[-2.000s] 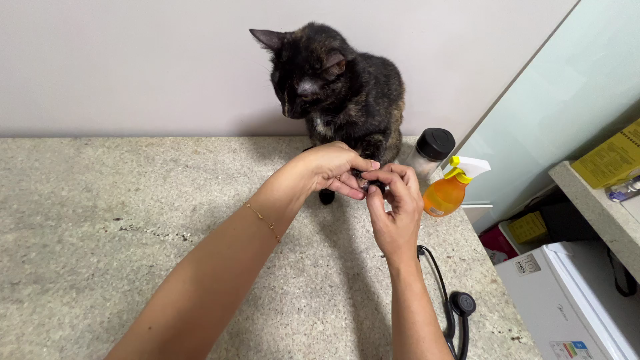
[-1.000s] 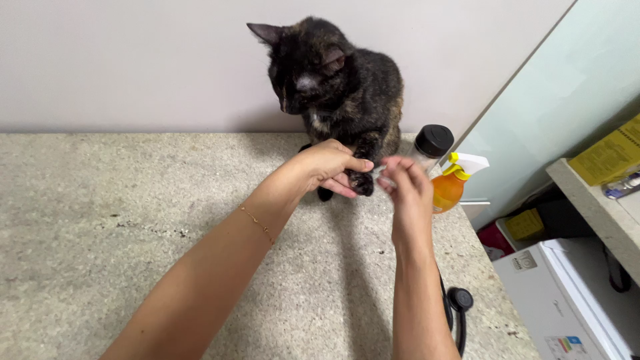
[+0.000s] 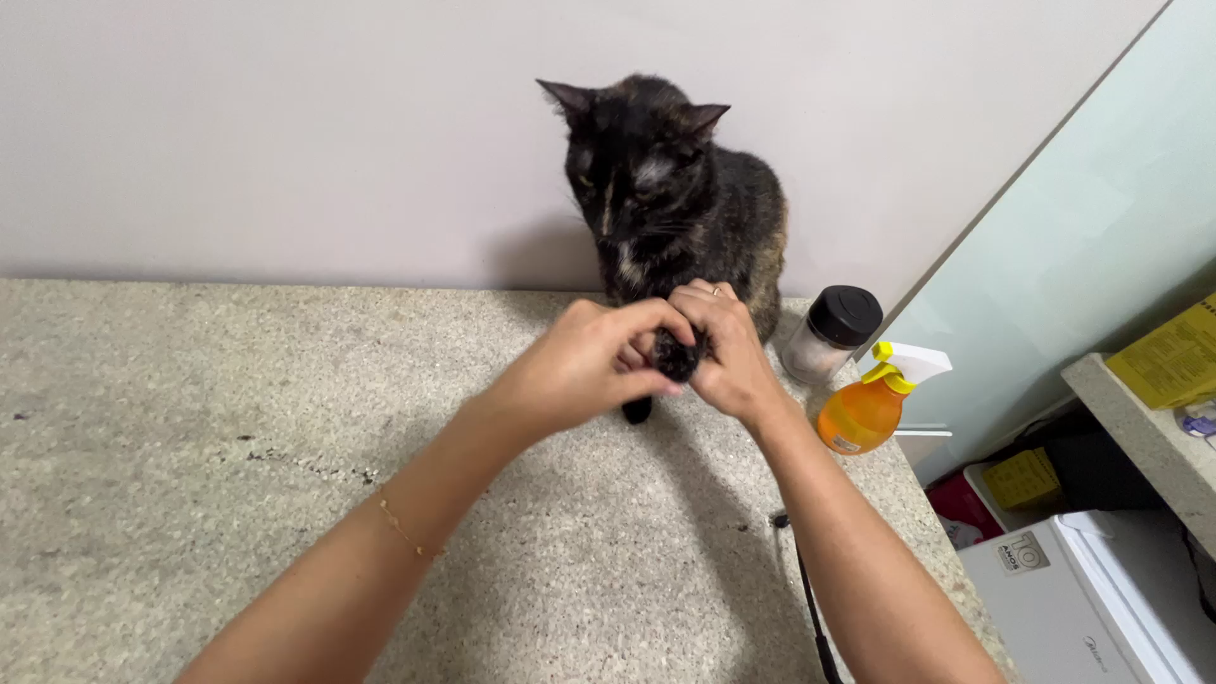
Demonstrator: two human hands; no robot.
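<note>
A dark tortoiseshell cat point(image 3: 665, 199) sits upright on the speckled stone counter point(image 3: 237, 399) against the wall, its head tilted down. One front paw point(image 3: 677, 356) is raised between my hands; the other paw point(image 3: 637, 410) rests on the counter. My right hand point(image 3: 727, 347), with a ring, is closed around the raised leg just behind the paw. From the left, my left hand point(image 3: 608, 361) curls its fingers and thumb about the front of that paw. Blur and the fingers hide whether it grips the paw or only touches it.
A clear jar with a black lid point(image 3: 845, 317) and an orange spray bottle point(image 3: 861, 414) stand right of the cat. A stethoscope's black tube point(image 3: 815, 608) lies partly under my right forearm. Beyond the counter's right edge are a white Midea appliance point(image 3: 1045, 608) and a shelf with a yellow box point(image 3: 1168, 356).
My right hand has moved onto the raised leg, and my left hand, which held it a second ago, is now at the paw's front. The cat's head has turned more toward me.
</note>
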